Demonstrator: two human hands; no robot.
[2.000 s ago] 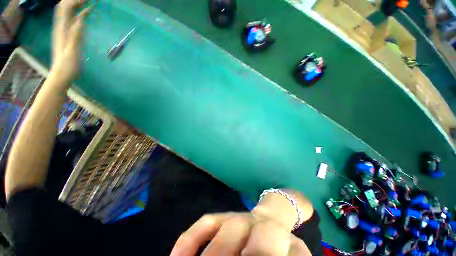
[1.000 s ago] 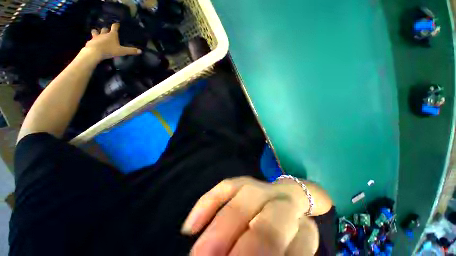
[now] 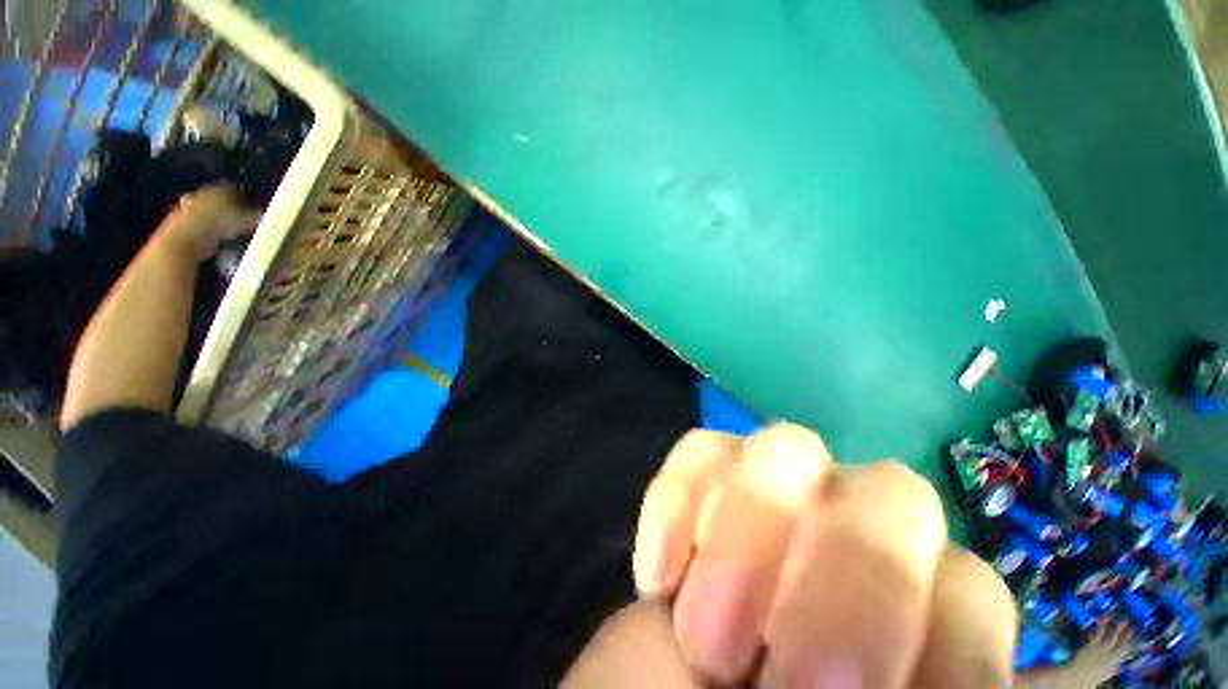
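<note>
My left hand (image 3: 213, 218) reaches into the beige lattice crate (image 3: 276, 249) at the left, among black housing shells. It is blurred and its fingers are partly hidden, so a hold on a shell cannot be made out. My right hand (image 3: 828, 565) is large in the lower middle, close to the camera, with its fingers curled. Whether anything is inside it is hidden. It is in front of my dark clothing and the bench edge.
A pile of wired inner units (image 3: 1104, 525) with blue cylinders and green boards lies on the green bench (image 3: 700, 189) at the right. A white tag-like piece (image 3: 978, 369) and a white scrap (image 3: 994, 310) lie beside it. Another unit (image 3: 1203, 377) sits on the darker green conveyor (image 3: 1077, 121).
The view has swung away from the crate, so less of its inside shows. My left hand stays in the crate, its spread fingers no longer clearly visible. My right hand appears further right, with fingers curled.
</note>
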